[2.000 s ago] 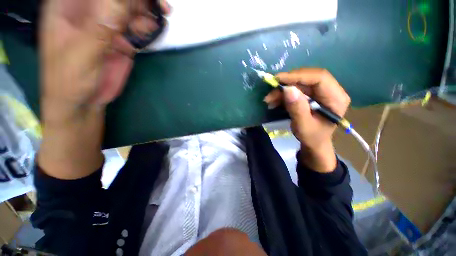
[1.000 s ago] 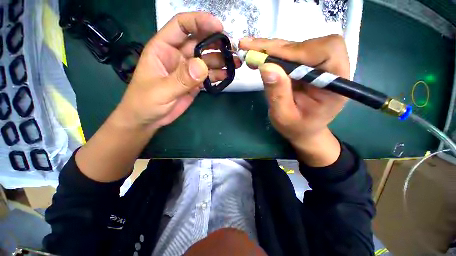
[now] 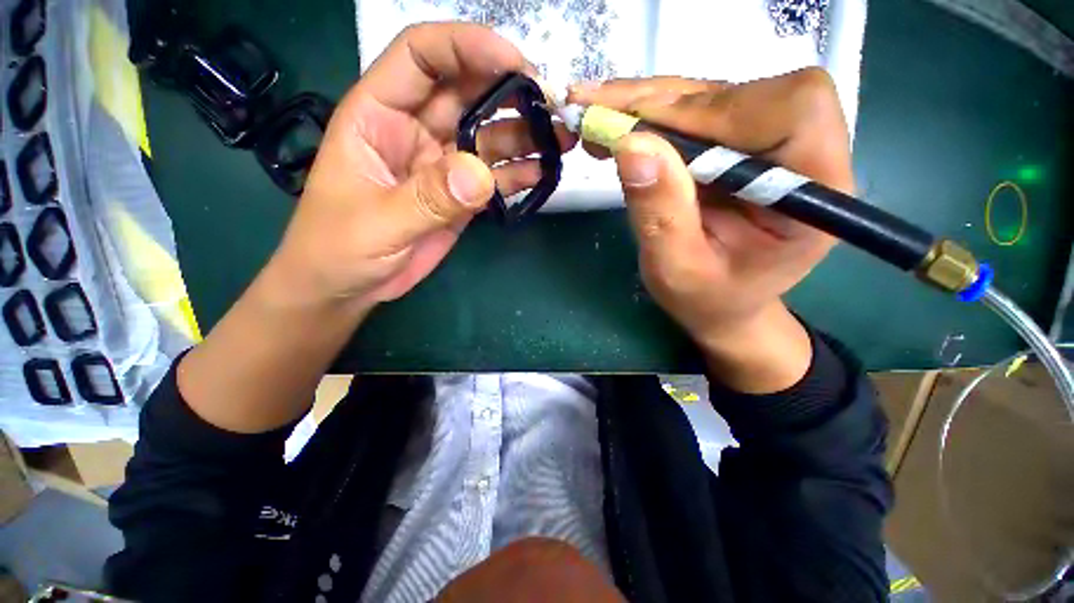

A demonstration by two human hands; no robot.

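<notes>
My left hand (image 3: 377,177) holds a glossy black watch case frame (image 3: 551,151) upright between thumb and fingers, its open centre facing me. My right hand (image 3: 742,200) holds the vacuum pick-up pen (image 3: 850,224), black with white spiral stripes. The pen's yellow tip holder points left and its tip is at the frame's right edge. Whether the tip touches the frame, or carries a small part, I cannot tell. My fingers hide part of the frame's left side.
The white parts tray (image 3: 624,59) lies behind my hands, with tiny dark specks in both compartments. Loose black frames (image 3: 289,144) lie at the upper left. A blister tray of frames (image 3: 112,236) is at the far left. A clear air hose (image 3: 1027,330) curves down at the right.
Two seconds ago the pen tip was over specks on the mat and my left hand was blurred, farther left. Then both hands came together at the frame. Since one second ago they moved only slightly.
</notes>
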